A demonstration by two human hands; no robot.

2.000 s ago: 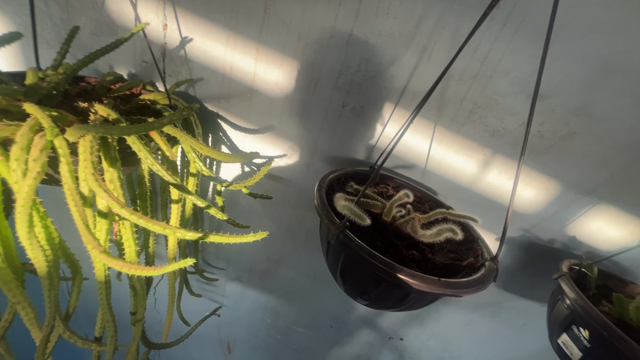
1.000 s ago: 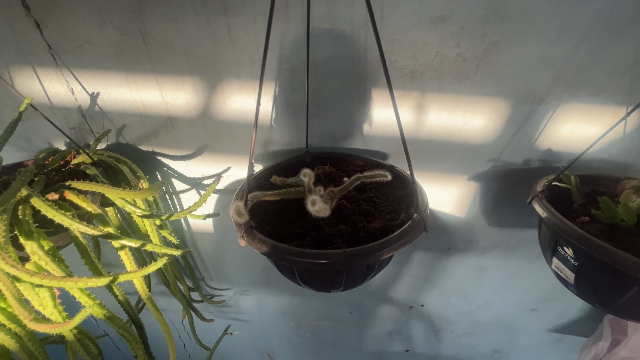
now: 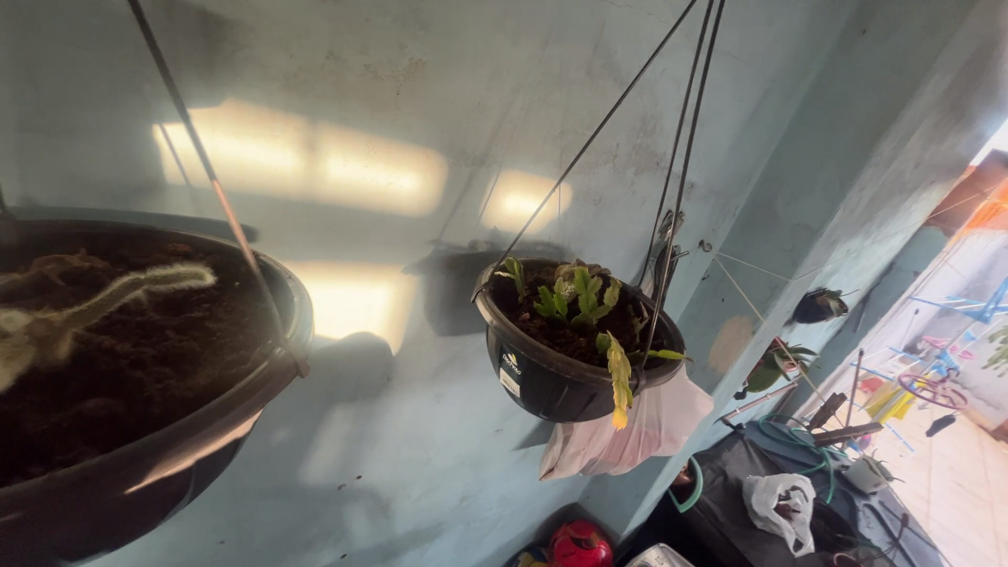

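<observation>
Neither of my hands shows in the head view. At the left, close up, hangs a black plastic pot [image 3: 228,394] of dark soil, cut off by the frame edge, with a pale, hairy cactus stem [image 3: 142,287] lying across the soil. Near the middle, a smaller-looking black hanging pot [image 3: 543,386] bears a label and holds flat-stemmed green cactus segments [image 3: 587,295]. One yellowish segment [image 3: 620,382] droops over its rim. Thin dark hanger rods [image 3: 606,118] rise from this pot.
A pale pink plastic bag [image 3: 630,441] hangs behind the middle pot, against the blue wall [image 3: 425,472]. Lower right are a white plastic bag [image 3: 781,504] on a dark cover, a green hose [image 3: 827,465] and a red object [image 3: 580,543]. Small plants [image 3: 820,305] hang beyond.
The view has swung right and nearer to the pots. The trailing green cactus at the left has left the view, while the pink bag and the cluttered area at the right now show.
</observation>
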